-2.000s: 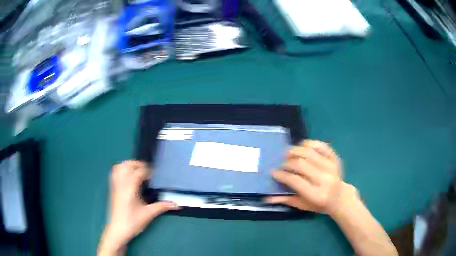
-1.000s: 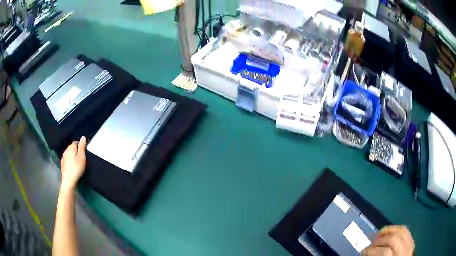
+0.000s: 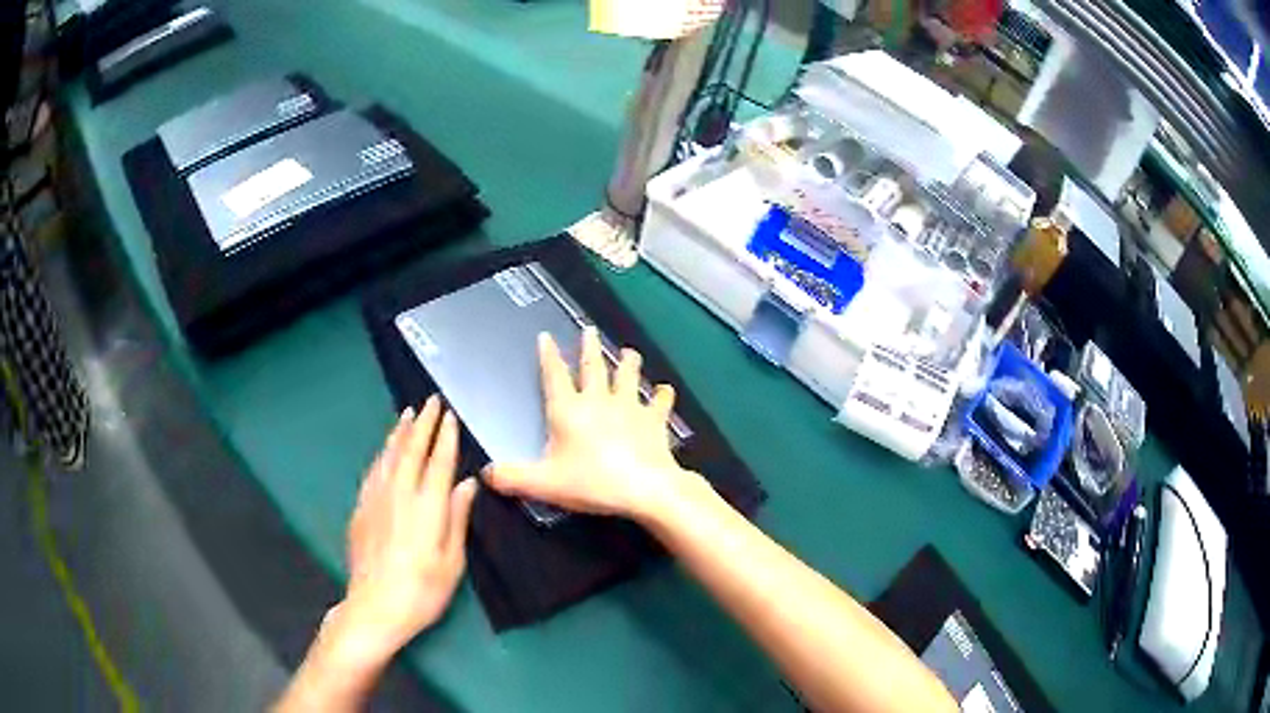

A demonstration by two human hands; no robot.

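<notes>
A closed grey mini laptop [image 3: 481, 341] lies on a black foam pad [image 3: 522, 592] left of centre. My right hand [image 3: 592, 435] rests on its cover with the fingers spread and the thumb at the near edge; the palm and fingers hide part of the cover. My left hand [image 3: 407, 522] lies at the laptop's near left side, over the pad's edge, with the fingers extended and nothing visible in it. Its exact contact with the laptop cannot be told. Another grey laptop [image 3: 954, 655] lies on a pad at the lower right, cut off by the frame.
Two grey laptops [image 3: 300, 178] lie on stacked black pads [image 3: 334, 265] at upper left. A white parts organizer [image 3: 710, 265] stands behind a grey post's base. A blue parts bin [image 3: 1024, 404], a screw tray [image 3: 1065, 541] and a white block [image 3: 1184, 585] are at right.
The view has shifted. My right hand has left the lower-right laptop and now lies on the left one. My left hand has moved along the near side of that laptop, fingers extended.
</notes>
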